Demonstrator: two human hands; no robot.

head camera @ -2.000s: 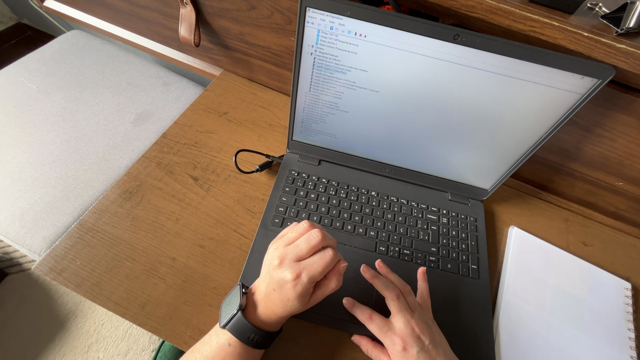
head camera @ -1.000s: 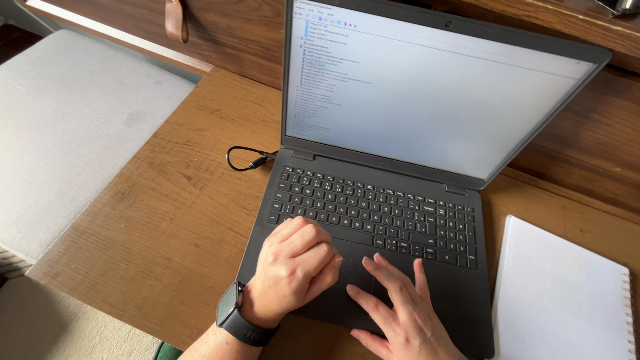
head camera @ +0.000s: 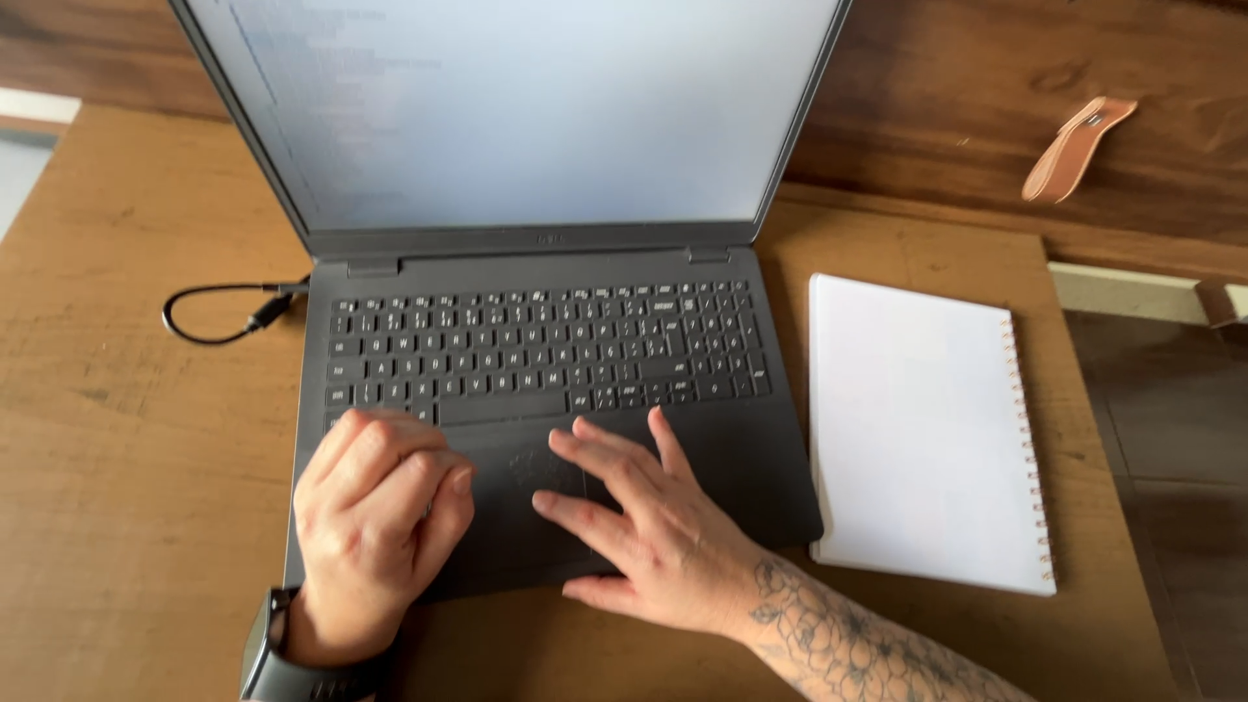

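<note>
A dark laptop point(head camera: 565, 380) lies opened on the wooden desk, its lit screen point(head camera: 526, 107) showing blurred lines of text at the left. My left hand point(head camera: 380, 507), with a dark watch point(head camera: 312, 663) on the wrist, is curled into a loose fist over the left palm rest, just below the keyboard point(head camera: 546, 351). Nothing shows in it, though its palm is hidden. My right hand point(head camera: 643, 517) is spread over the touchpad point(head camera: 531, 468) with its fingers apart and holds nothing. Whether its fingertips touch the pad is hard to tell.
A spiral notebook with a blank white page point(head camera: 916, 439) lies right of the laptop. A short black cable point(head camera: 210, 336) loops out from the laptop's left side. Behind the desk point(head camera: 136, 468) stands a wooden panel point(head camera: 907, 127) with a leather pull point(head camera: 1077, 151).
The view has turned a good deal to the right. My left hand remains curled over the palm rest and my right hand remains spread over the touchpad area.
</note>
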